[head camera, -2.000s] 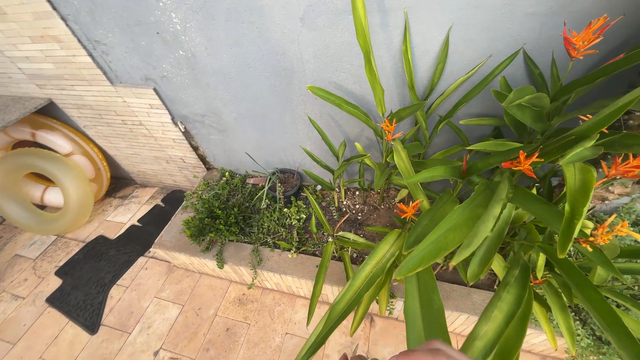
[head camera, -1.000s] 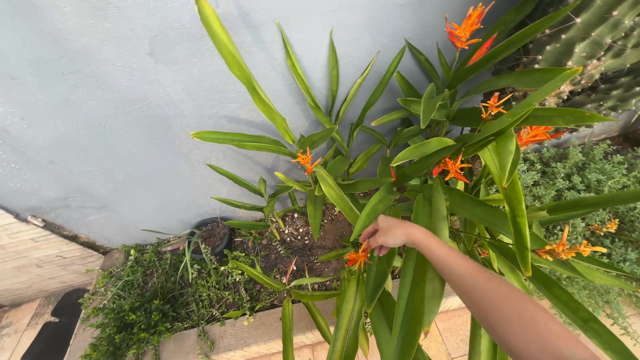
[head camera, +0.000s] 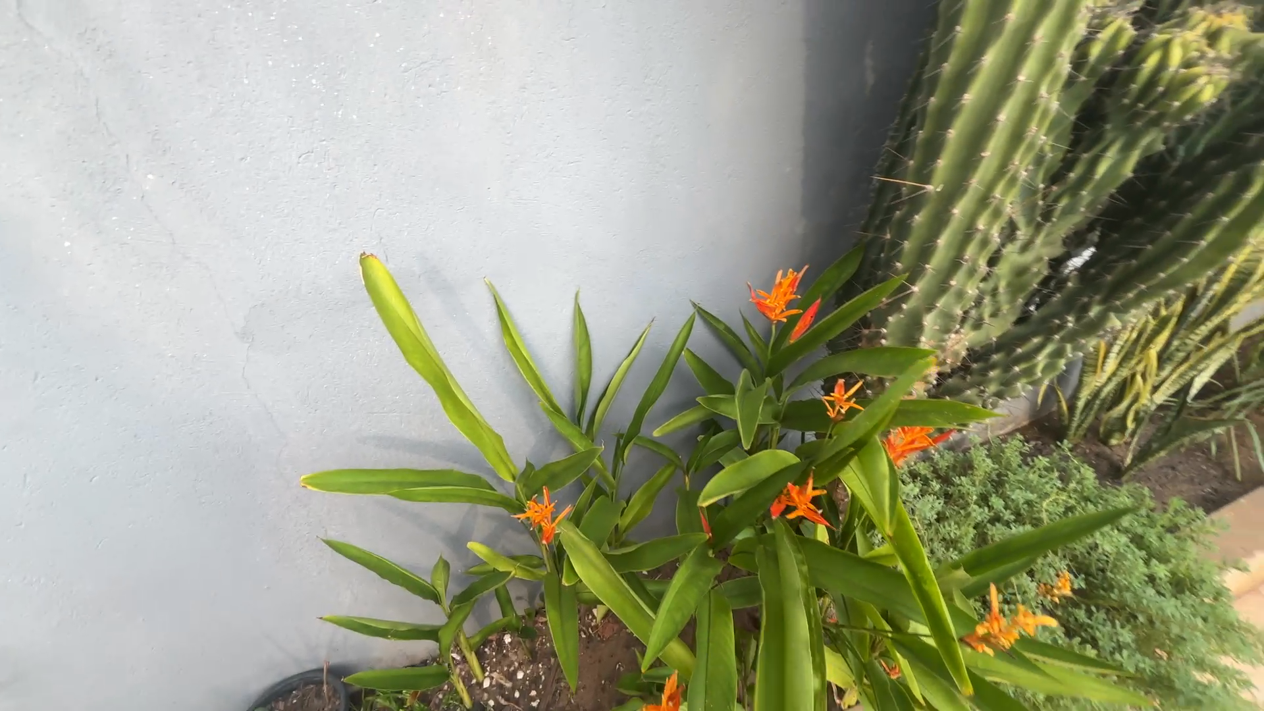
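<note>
Neither of my hands shows in the head view at this moment. A leafy plant with long green blades fills the lower middle, against a grey-blue wall. Several orange flowers stand among its leaves: one at the top, one at the left, one near the centre and a paler cluster at the lower right. Another orange flower is cut off by the bottom edge.
A tall spiny cactus rises at the upper right. Below it grow a low bushy green plant and yellow-edged upright leaves. A dark round pot sits at the bottom left beside soil.
A hand that reached to the lower orange flower one second ago is out of the picture. The view has shifted up and right, bringing in more wall and cactus.
</note>
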